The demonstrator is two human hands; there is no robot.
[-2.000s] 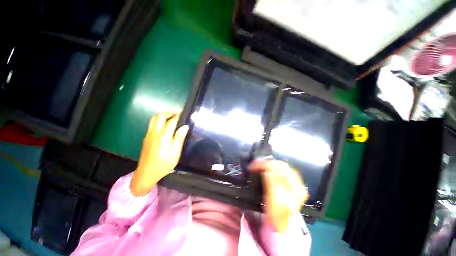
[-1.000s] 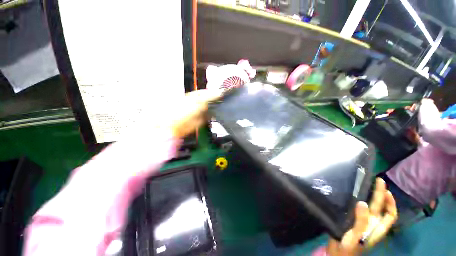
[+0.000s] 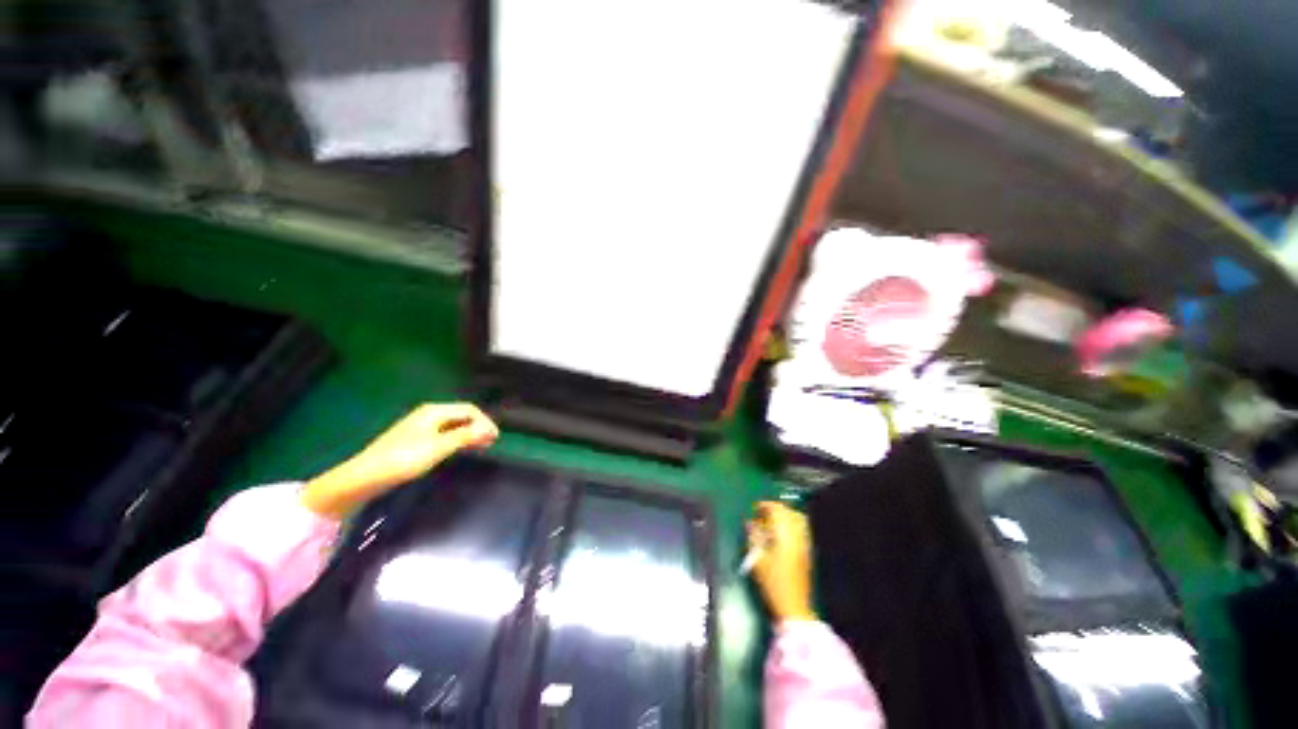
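Note:
A black tray (image 3: 706,513) with two glossy dark tablets lies on the green bench in front of me, its lower part cut off by the picture's edge. The left tablet (image 3: 441,634) and right tablet (image 3: 626,641) reflect bright lights. My left hand (image 3: 406,453) is over the tray's far left edge with its fingers curled and nothing visible in it. My right hand (image 3: 783,558) is just right of the tray, fingers bent around a small, blurred, thin pale stick (image 3: 753,556).
An upright white light panel (image 3: 641,185) stands behind the tray. A black stack (image 3: 911,570) at right carries a tray with dark tablets (image 3: 1068,541). More dark trays (image 3: 128,385) are at left. A white fan with a pink grille (image 3: 876,325) and papers (image 3: 840,425) are behind.
The tray with two tablets that both hands held tilted at right now rests on the right stack, released. My hands have moved back left, around the tray in front, and the view has turned.

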